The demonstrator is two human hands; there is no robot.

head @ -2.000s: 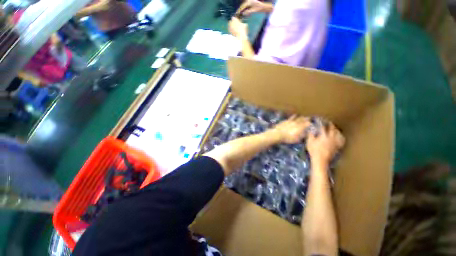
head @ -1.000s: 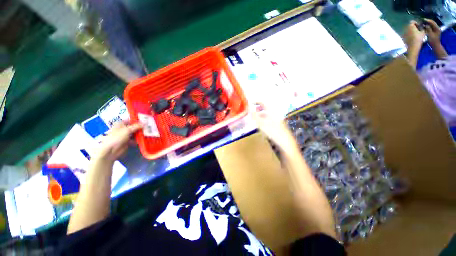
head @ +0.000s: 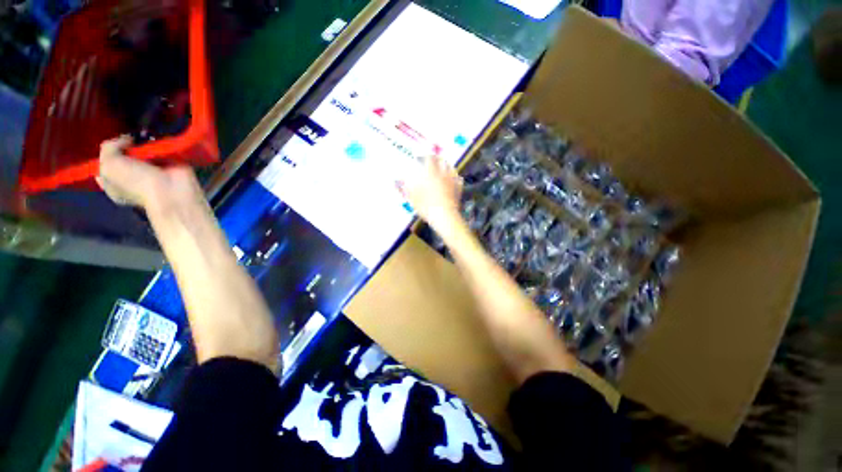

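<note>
The red basket (head: 175, 147) is at the upper left, blurred, with dark loose parts in it. My left hand (head: 138, 175) holds its near rim. My right hand (head: 430, 189) is over the printed white sheet (head: 369, 138), beside the carton's left edge, blurred; whether it holds anything cannot be told. The large open carton (head: 729, 313) stands at the right with its flaps up. Bagged dark units (head: 572, 230) in shiny clear plastic fill its inside in rows, with strips of brown divider between them.
A white calculator (head: 143, 336) lies at the bench's lower left, above white papers (head: 111, 424). A person in a light purple top (head: 697, 32) is at the upper right, beside something blue. A green surface lies beyond the bench.
The red basket has moved off the white sheet to the far upper left in my left hand. My right hand has left the basket's side. The view has turned, showing the calculator.
</note>
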